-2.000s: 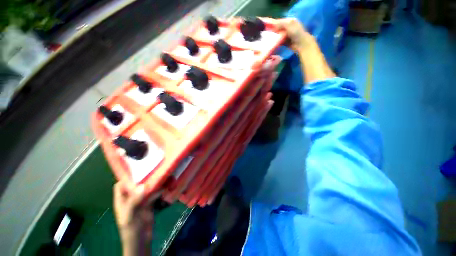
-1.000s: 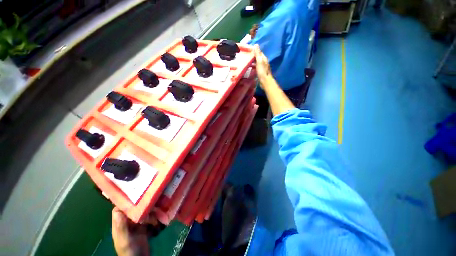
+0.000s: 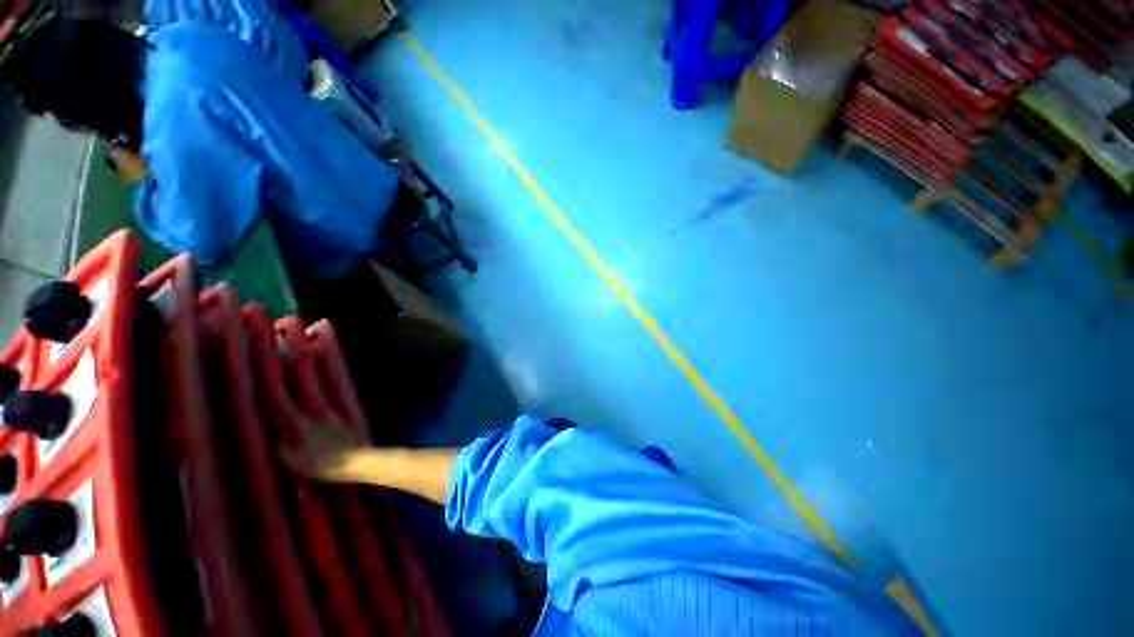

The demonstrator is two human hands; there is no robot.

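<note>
A stack of orange-red foam trays (image 3: 122, 373) stands at the left edge of the view, its near side facing me and its left part cut off. The top tray holds black watches (image 3: 45, 528) on white slips (image 3: 85, 417) in its pockets. My right hand (image 3: 321, 448) lies against the side of the stack, its fingers at the edges of the lower trays; the fingertips are partly hidden. My left hand is out of the picture.
A person in a blue smock (image 3: 236, 137) sits at the green bench at the upper left. Blue floor with a yellow line (image 3: 597, 264) runs to the right. A cardboard carton (image 3: 796, 93), a blue stool (image 3: 715, 44) and red trays on a wooden pallet (image 3: 989, 205) stand at the upper right.
The view has turned right and down towards the floor. The stack now lies at the left edge. My right hand has moved from the top tray's far corner to the stack's side. My left hand has left the view.
</note>
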